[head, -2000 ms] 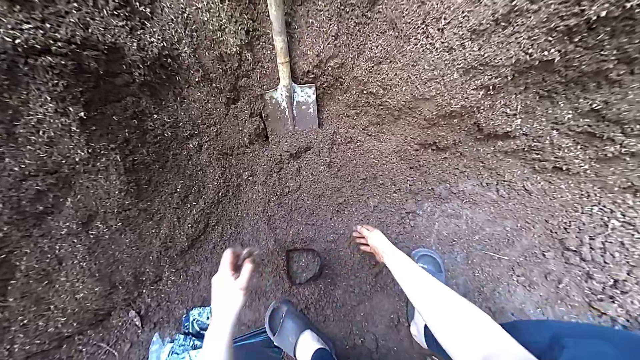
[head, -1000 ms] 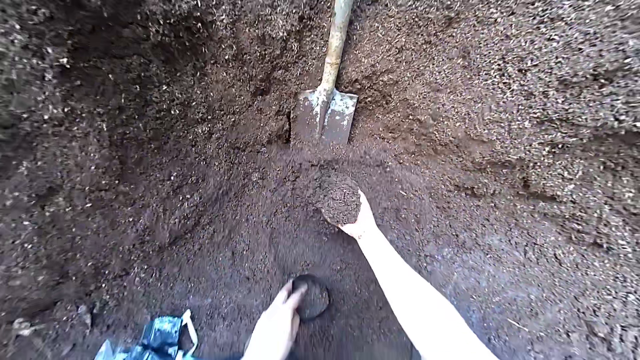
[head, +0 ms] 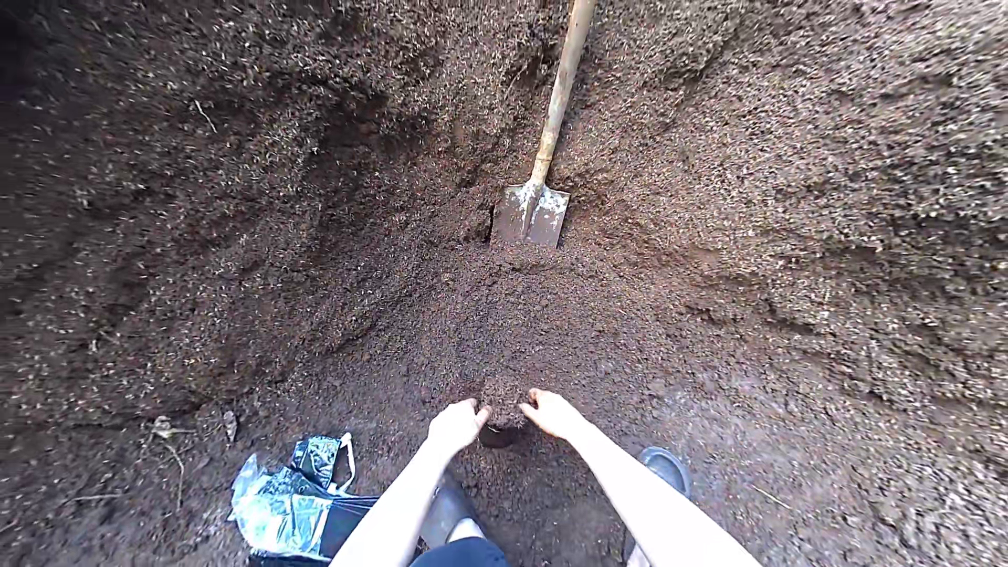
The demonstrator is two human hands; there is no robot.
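Note:
Between my hands, low in the middle of the view, is a small dark round container [head: 498,436] with a heap of brown soil [head: 504,400] over its top. My left hand [head: 458,424] is at its left side and my right hand [head: 549,411] at its right, fingers curled in towards the soil. Whether the fingers grip the container or only the soil, I cannot tell. Farther up, a shovel [head: 532,211] with a wooden handle leans on the slope, its blade tip in loose soil.
High banks of loose soil [head: 236,236] rise ahead and on both sides. Black and clear plastic bags [head: 295,504] lie at the lower left. My shoes [head: 666,470] stand on either side below my hands.
A second ago my right hand held a handful of soil near the shovel; it has come back to the container, where the soil is now heaped. My left hand remains beside the container.

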